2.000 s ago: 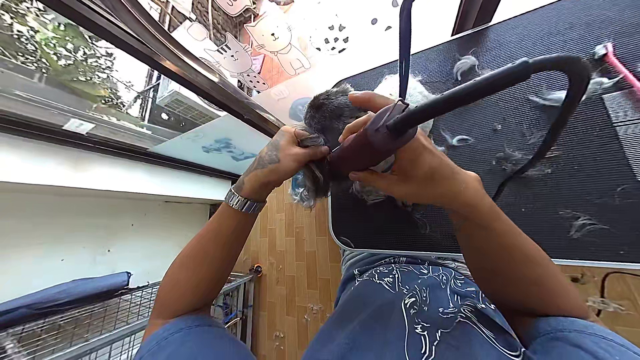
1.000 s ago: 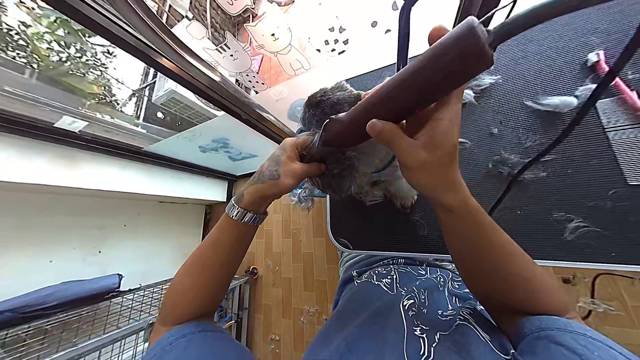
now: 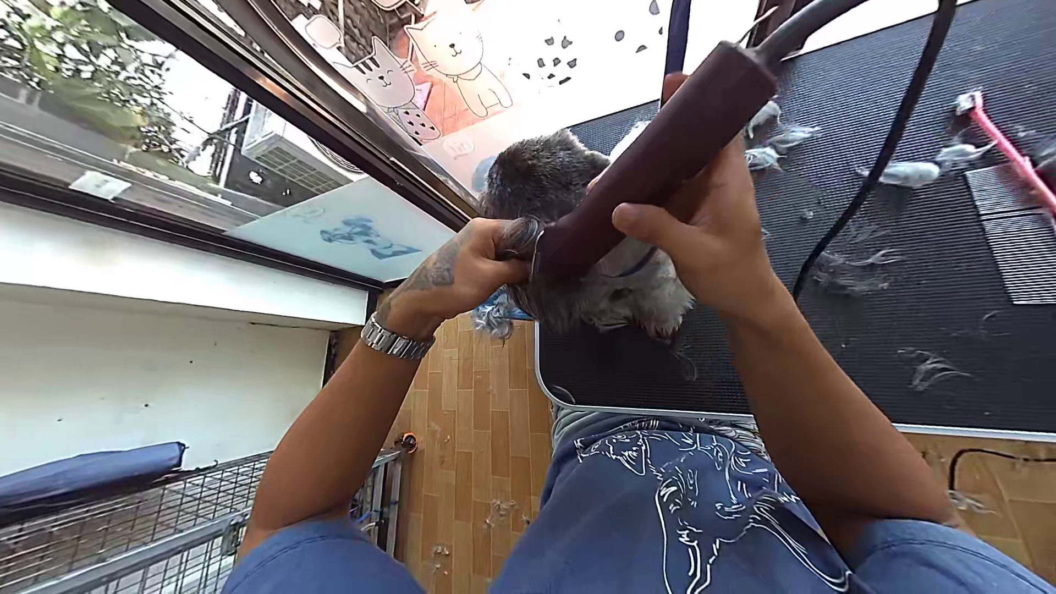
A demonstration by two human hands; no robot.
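A grey, furry dog (image 3: 540, 175) is at the left end of the black ribbed grooming table (image 3: 858, 330), its head near the table's edge. My left hand (image 3: 474, 268), below a metal-banded watch (image 3: 396, 337), pinches the dog's ear (image 3: 521, 238) between thumb and fingers. My right hand (image 3: 714, 231) is closed around a dark maroon corded hair clipper (image 3: 660, 157). The clipper's front end is against the fur beside my left fingertips; its blade is mostly hidden. Paler fur (image 3: 652, 305) hangs below the clipper.
Tufts of cut hair (image 3: 932, 370) lie on the table. A pink-handled tool (image 3: 1002, 144) is at the right. The black cord (image 3: 887, 148) crosses the table. At the left stand a window (image 3: 247, 140) and a wire cage (image 3: 165, 520). Hair lies on the floor (image 3: 470, 429).
My right hand has swung the clipper from a low, nearly level hold to a steep slant with its cord end raised. My left hand stays at the dog's ear.
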